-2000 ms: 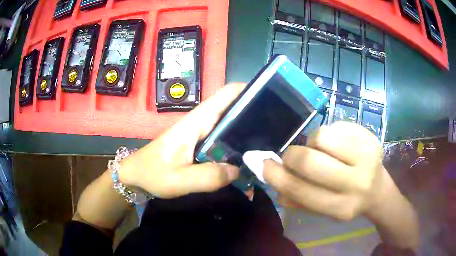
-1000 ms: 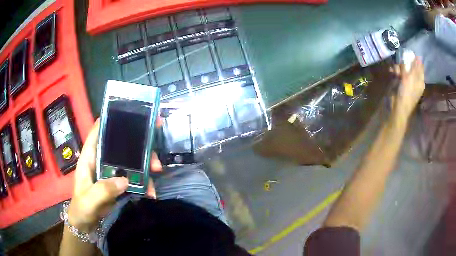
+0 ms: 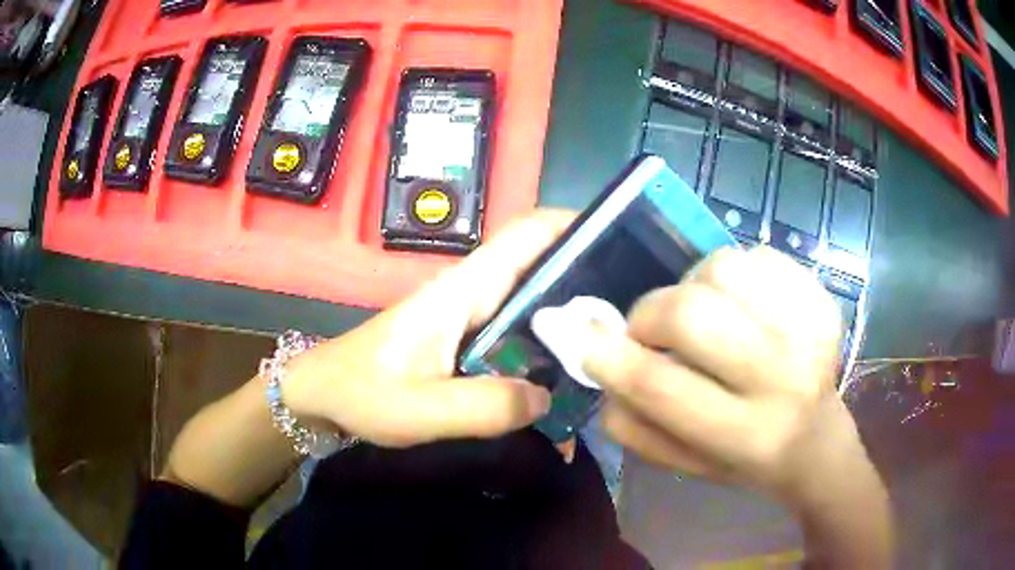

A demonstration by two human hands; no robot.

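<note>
My left hand [image 3: 434, 356] holds a teal-blue handheld device [image 3: 623, 262] tilted above my lap, with its dark screen facing up. A green board shows at the device's lower end, by my left thumb. My right hand [image 3: 723, 367] pinches a small white wiping cloth [image 3: 581, 337] against the lower part of the screen. My right fingers cover the device's right side. The lower end of the device is partly hidden behind the cloth and my left thumb.
A red foam tray [image 3: 367, 239] with several black devices [image 3: 439, 159] lies at the left. A clear sheet of lens panels [image 3: 748, 167] lies on the green mat [image 3: 940, 245] behind the device. A second red tray [image 3: 996, 184] is at the far right. Brown cardboard [image 3: 100, 390] is below the bench edge.
One second ago my right hand was stretched far right with the white cloth, by a round-topped container. Now it is back at the device, cloth on the screen. The view has swung left.
</note>
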